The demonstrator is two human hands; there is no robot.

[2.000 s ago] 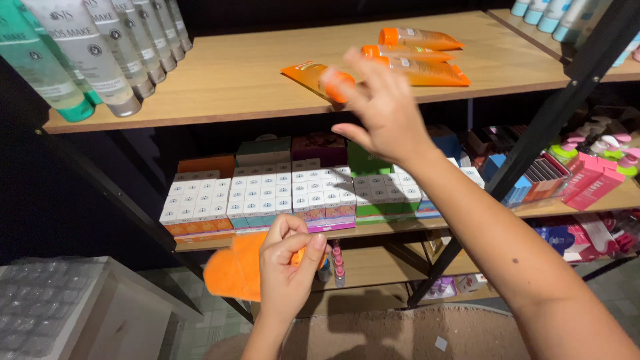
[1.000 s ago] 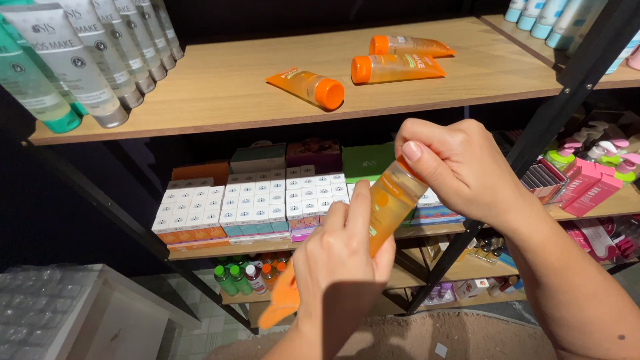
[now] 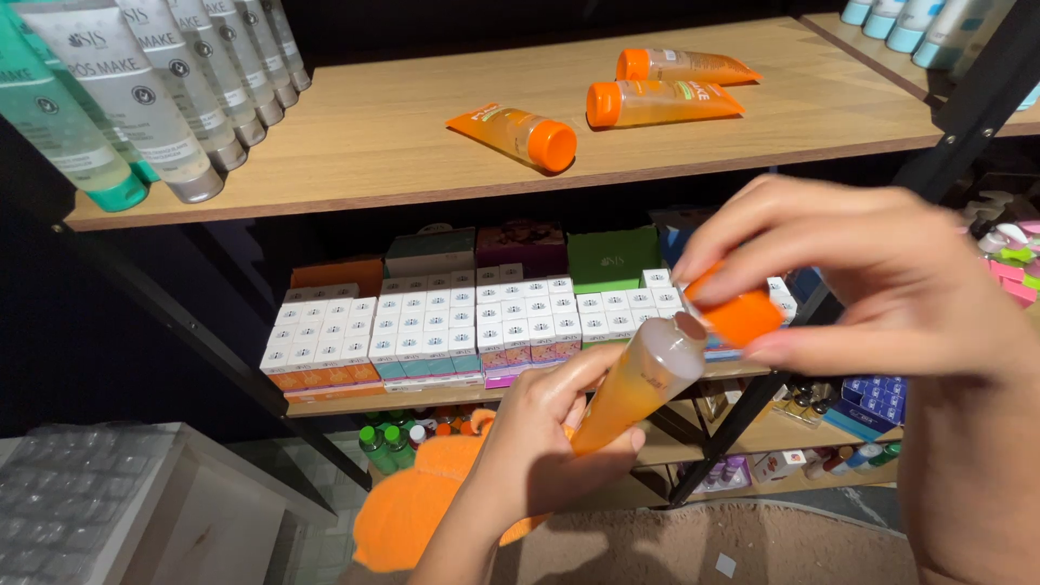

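Note:
My left hand is closed around a clear tube with orange contents, its open neck pointing up and right. An orange cloth hangs below and beside that hand. Just above the neck, my right hand, partly blurred, pinches an orange cap between thumb and fingers; the cap is off the tube. On the wooden shelf beyond lie three like tubes with orange caps: one at the middle, one to its right and one behind that.
Grey-capped and green-capped tubes stand at the shelf's left end. The shelf's front edge runs above rows of small white boxes. A black metal upright rises on the right. A white cabinet holds plastic-wrapped items at lower left.
A second ago the cap was on the tube with my right hand at it; now the cap is off. Two seconds ago my right hand was over the tubes on the shelf.

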